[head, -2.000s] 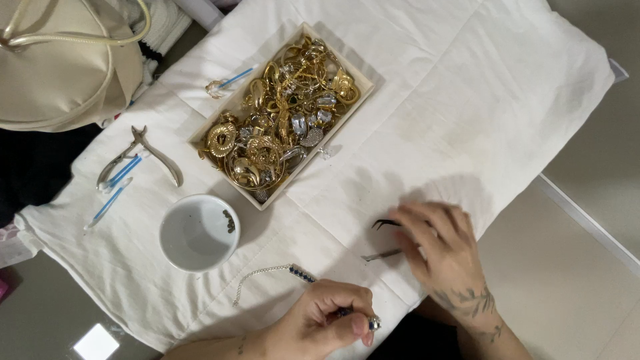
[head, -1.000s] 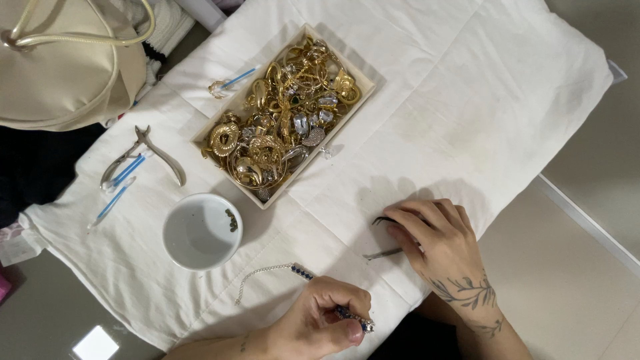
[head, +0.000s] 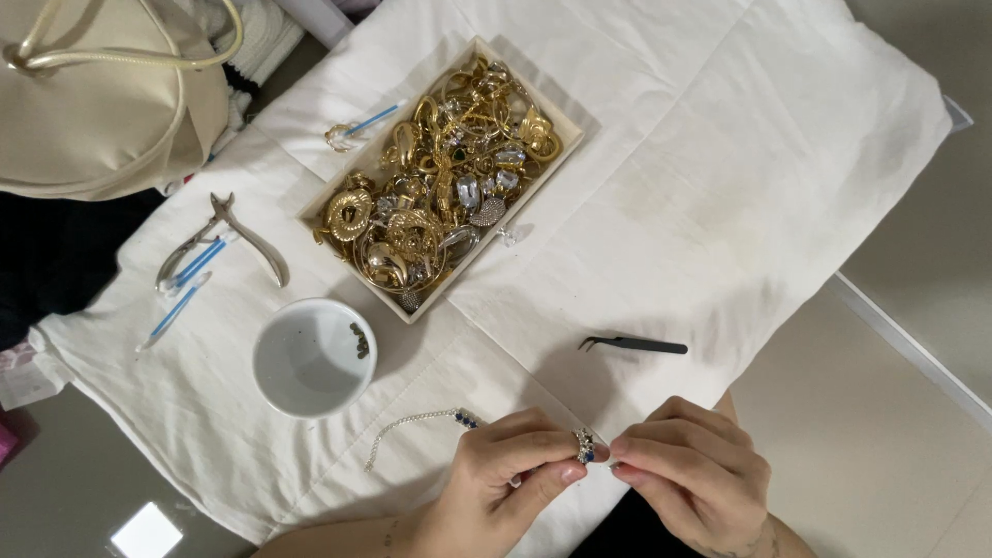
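Between the thumb and forefinger of my left hand point(head: 515, 473) is a silver-toned bracelet point(head: 585, 446) set with blue stones. Its thin chain point(head: 407, 422) trails onto the cloth to the left. My right hand point(head: 690, 473) is close beside it, thumb and forefinger pinched on a small silver-coloured piece point(head: 615, 466), mostly hidden by the fingertips. Black curved tweezers point(head: 639, 344) lie on the cloth above my hands. A white bowl point(head: 283, 387) with several small dark pieces point(head: 359, 341) inside stands to the left.
A cream box point(head: 446, 291) full of gold and silver jewellery stands on the white cloth point(head: 736, 194). Cuticle nippers point(head: 260, 246), blue cotton swabs point(head: 174, 314) and a gold-toned piece point(head: 338, 138) lie left of it. A beige bag point(head: 101, 108) is at the upper left.
My right hand has left the tweezers, which now lie on the cloth, and has come down beside the bracelet. The left hand still holds the bracelet.
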